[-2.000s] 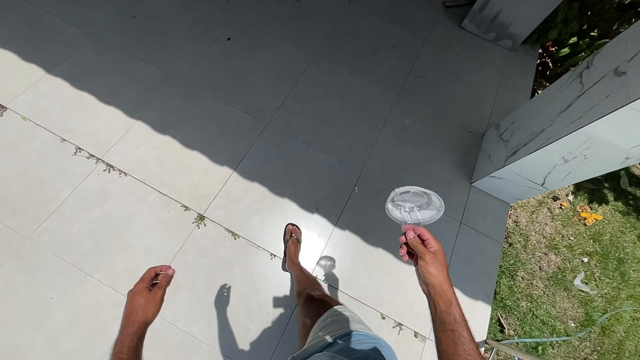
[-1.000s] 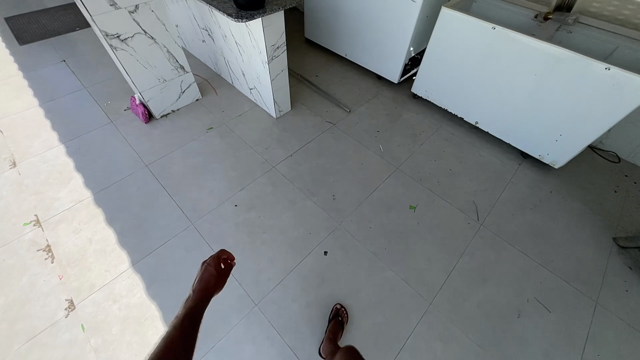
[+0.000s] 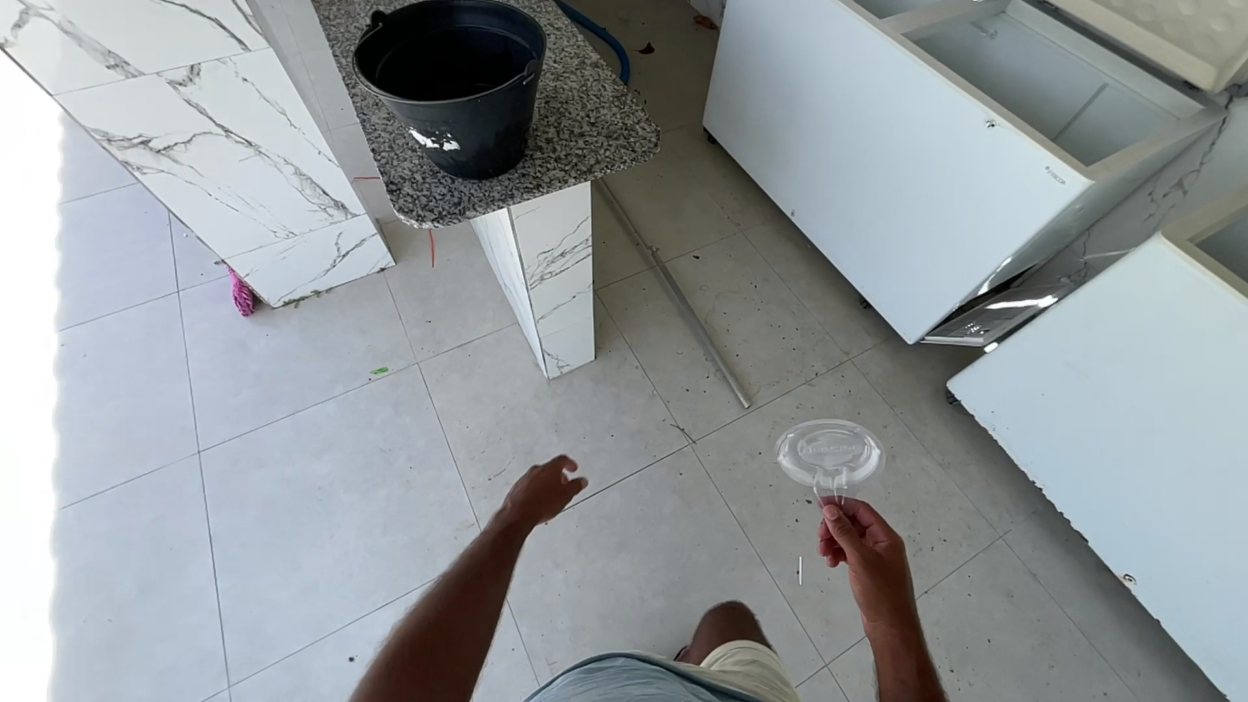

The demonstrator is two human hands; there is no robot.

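Between the thumb and fingers of my right hand [image 3: 863, 546] is the narrow tab of a clear plastic lid [image 3: 831, 450], oval in outline and with raised lettering. It is held up above the tiled floor [image 3: 322, 507], at the lower right. My left hand [image 3: 546, 490] hangs over the floor near the middle with its fingers bent and apart, and nothing shows in it. Ahead of it, a black plastic bucket [image 3: 478, 127] stands on a speckled granite countertop [image 3: 595, 146].
A marble-look pillar [image 3: 214, 127] is at the left, with a pink object [image 3: 242, 292] at its foot. A metal pole [image 3: 697, 327] lies on the floor beside the counter's support [image 3: 564, 283]. At the right stand a white chest freezer [image 3: 877, 156] and a second white freezer [image 3: 1121, 419].
The view has swung from the sunlit floor and grass to the counter and freezers. My right hand, out of sight one second ago, is back in view with the clear lid.
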